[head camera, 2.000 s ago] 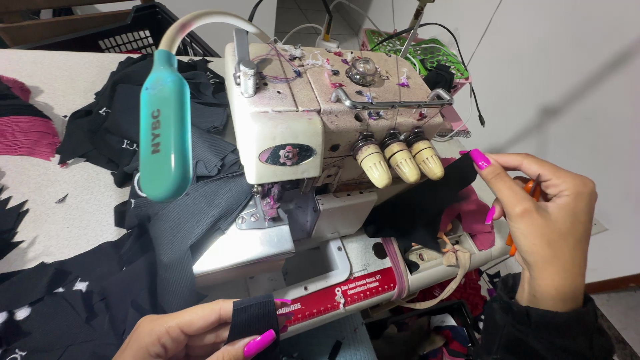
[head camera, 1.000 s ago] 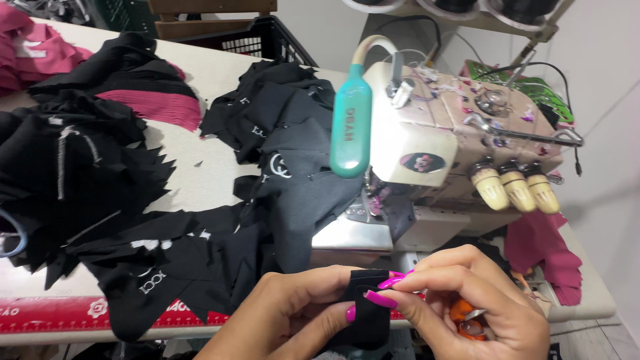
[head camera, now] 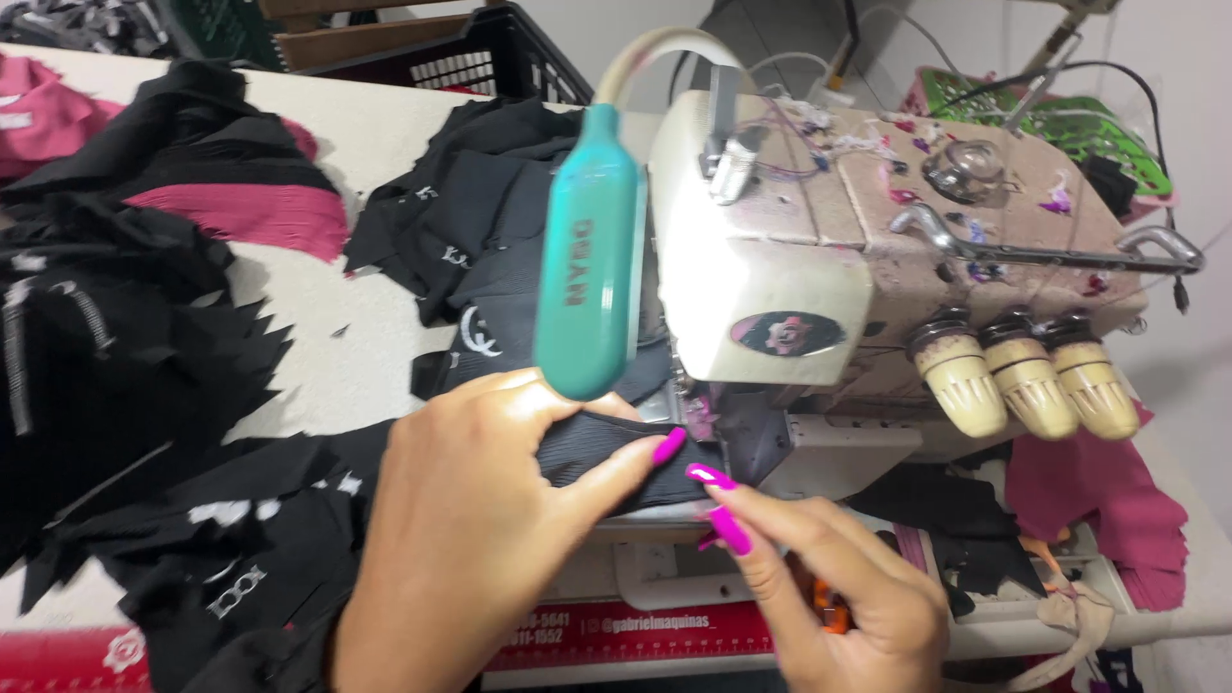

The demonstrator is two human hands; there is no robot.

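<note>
A folded piece of black ribbed fabric (head camera: 616, 460) lies at the needle area of an overlock sewing machine (head camera: 770, 279). My left hand (head camera: 491, 510) holds it from the left, thumb on top. At the fabric's right edge, the index finger and thumb of my right hand (head camera: 818, 577) are nearly together; whether they pinch the edge is unclear. An orange-handled tool (head camera: 830, 606), mostly hidden, is tucked in the right palm. A teal lamp (head camera: 589, 260) on a bent neck hangs above my left hand, hiding part of it.
Black cut pieces (head camera: 125, 356) and pink fabric (head camera: 250, 214) lie on the white table (head camera: 385, 371) at the left. Three cream tension knobs (head camera: 962, 385) jut from the machine. Pink cloth (head camera: 1097, 510) lies right of it. A black crate (head camera: 500, 58) and green basket (head camera: 1097, 144) stand behind.
Both hands have brought the black fabric from in front of the machine up to its needle area. Two seconds ago the hands were apart, the right one at black cloth beside the knobs. The view has shifted.
</note>
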